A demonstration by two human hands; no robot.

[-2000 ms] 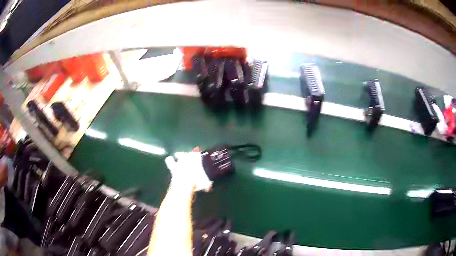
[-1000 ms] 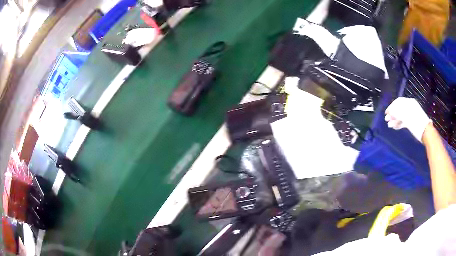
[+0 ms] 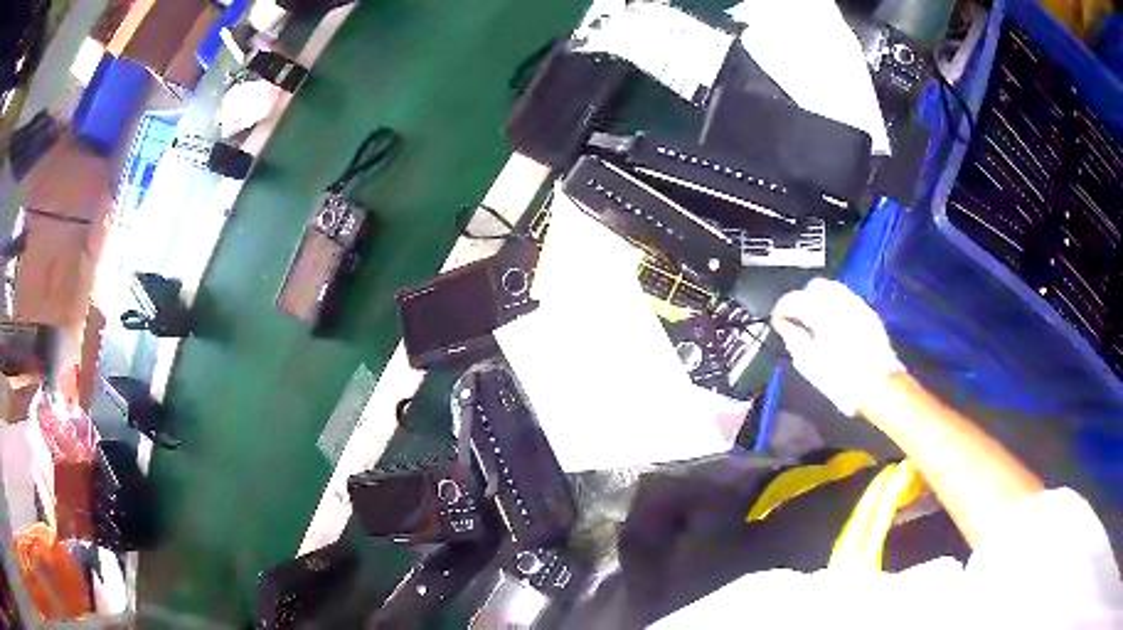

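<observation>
My right hand (image 3: 837,342), in a white glove, is over the right part of the cluttered surface, beside the blue crate. Its fingers are curled close to a black unit with round buttons (image 3: 700,357); whether they hold its thin strap cannot be told. A white paper sheet (image 3: 603,369) lies over several units. Left of it a unit with a dark screen (image 3: 453,316) lies face up. Two units with dotted edges (image 3: 647,215) lie above the sheet. My left hand is not in view.
The blue crate (image 3: 954,219) at the right is full of black units. The green belt (image 3: 265,425) carries a unit with a strap loop (image 3: 318,265). Smaller units stand along the belt's far side. Brown boxes (image 3: 59,265) are at the far left. Yellow straps (image 3: 868,517) show near my sleeve.
The view has shifted, so the papers and units look nearer the middle. My gloved hand has moved from over the crate area to the units beside the paper sheet.
</observation>
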